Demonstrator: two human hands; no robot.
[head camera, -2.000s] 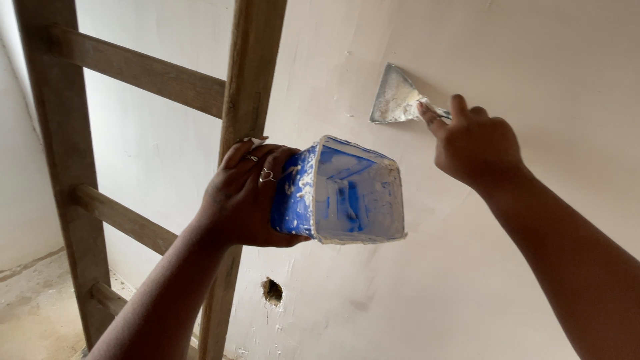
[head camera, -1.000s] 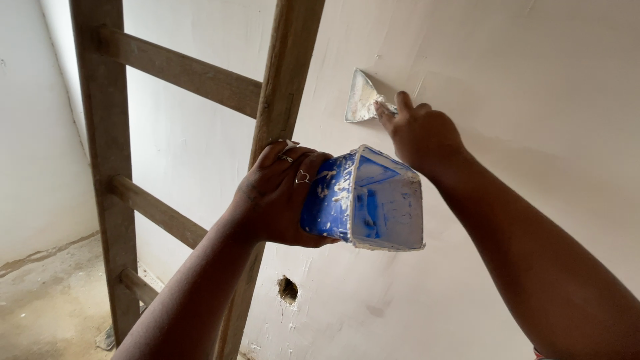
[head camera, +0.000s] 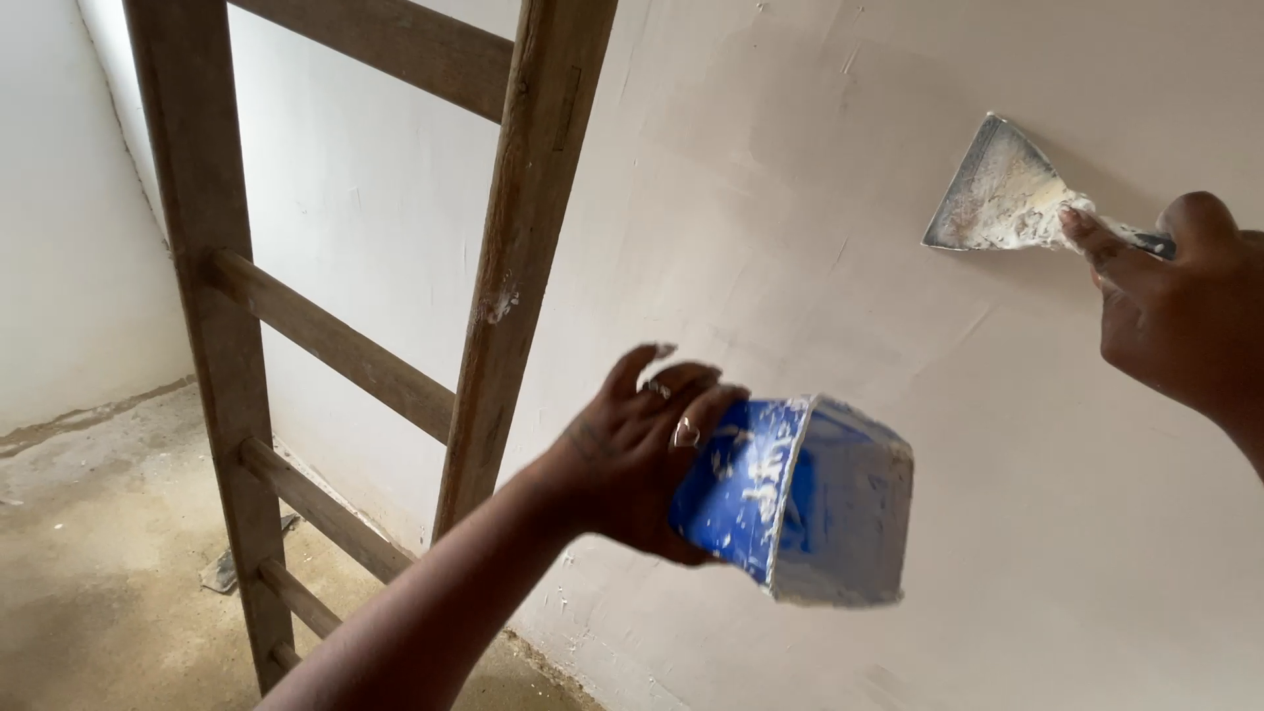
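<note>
My left hand (head camera: 652, 454), with rings on its fingers, grips a blue plastic tub (head camera: 736, 489) from its closed end. The tub is tipped sideways, its open mouth facing right, with white filler smeared on its rim and inner walls. At the upper right my right hand (head camera: 1175, 286) holds a putty knife (head camera: 1002, 193) by its dark handle. Its metal blade is coated with whitish filler and lies against the plastered wall (head camera: 1037, 454). One finger of that hand presses near the base of the blade. The tub is below and left of the knife, apart from it.
A wooden ladder (head camera: 494, 296) stands on the left, close beside my left hand. Behind it are another stretch of white wall (head camera: 365, 188) and a dusty concrete floor (head camera: 109, 563). A dark scrap (head camera: 222, 571) lies on the floor by the ladder's side rail.
The view has shifted. My left hand with the tub has moved away from the ladder rail it was beside, and my right hand with the putty knife is now farther right of the ladder.
</note>
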